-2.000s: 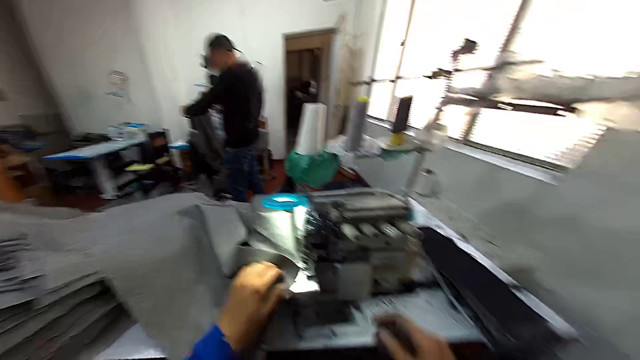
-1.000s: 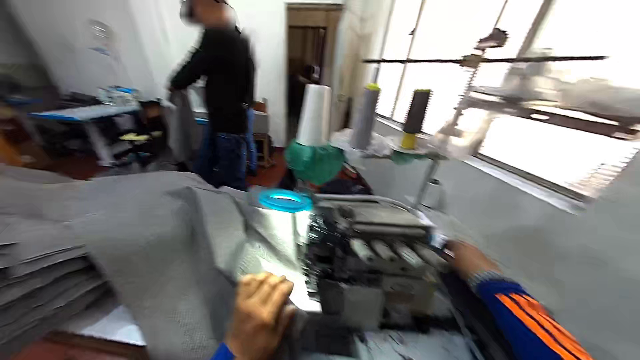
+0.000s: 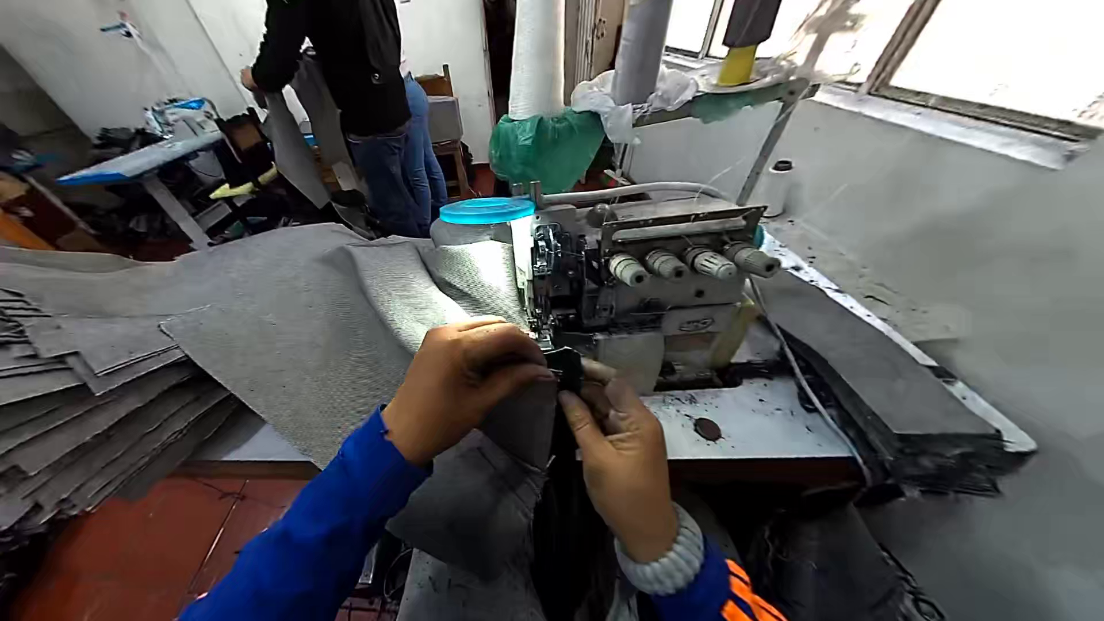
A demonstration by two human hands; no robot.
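At the front of an overlock sewing machine (image 3: 673, 285), my left hand (image 3: 470, 375) pinches the edge of a grey fabric piece (image 3: 285, 336) just below the presser foot. Close on its right, my right hand (image 3: 617, 457) grips a dark fabric strip (image 3: 565, 371) between thumb and fingers. The grey fabric spreads left over the table and also drapes down in front of its edge. Lamp light falls on the cloth by the needle area. My fingers hide part of where the two fabrics meet.
Stacked grey fabric pieces (image 3: 112, 405) lie at the left, and a dark fabric stack (image 3: 897, 379) at the right table edge. Thread cones (image 3: 539, 60) stand behind the machine. A blue-rimmed container (image 3: 487, 211) sits beside it. Beyond, a person (image 3: 354, 86) holds grey cloth near another table (image 3: 142, 159).
My right hand has come from the machine's right side to the front, beside my left hand, and now holds a dark strip. The view has moved closer to the machine.
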